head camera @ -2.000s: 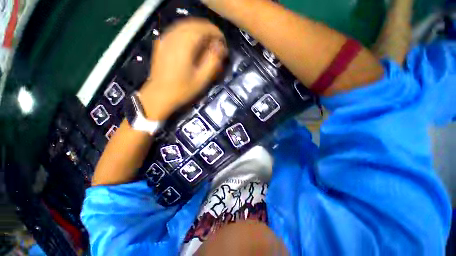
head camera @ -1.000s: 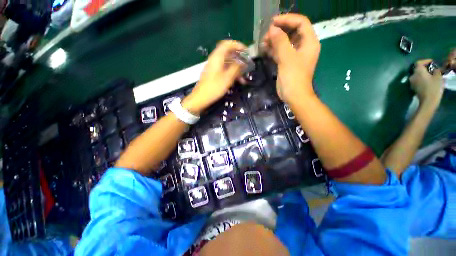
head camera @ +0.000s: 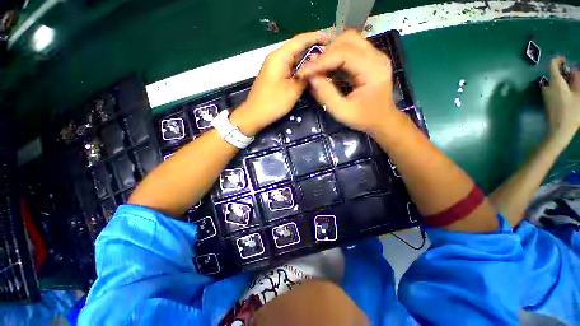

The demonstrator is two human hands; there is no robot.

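My left hand (head camera: 280, 79) holds a rounded-square dark housing (head camera: 310, 58) with a bright rim, tilted, above the back edge of the tray. My right hand (head camera: 356, 79) is against it, its fingertips at the housing's near side; whether they pinch a small part cannot be seen. The black blister tray (head camera: 369, 218) lies below both hands. Rimmed housings sit in its left and front pockets, such as one at the front (head camera: 325, 228). Small white pieces (head camera: 294, 121) lie loose on a pocket behind the middle.
A second black tray (head camera: 130, 169) with small coppery and silvery parts lies at left. A pale post (head camera: 353, 14) stands beyond my hands. On the green bench (head camera: 474, 137) are several white pieces (head camera: 460, 92) and a housing (head camera: 533, 52), near another person's hand (head camera: 561, 95) at right.
My hands were apart a second ago; my right hand has moved left and down to meet the housing at my left hand. The neighbour's hand has shifted right in the view.
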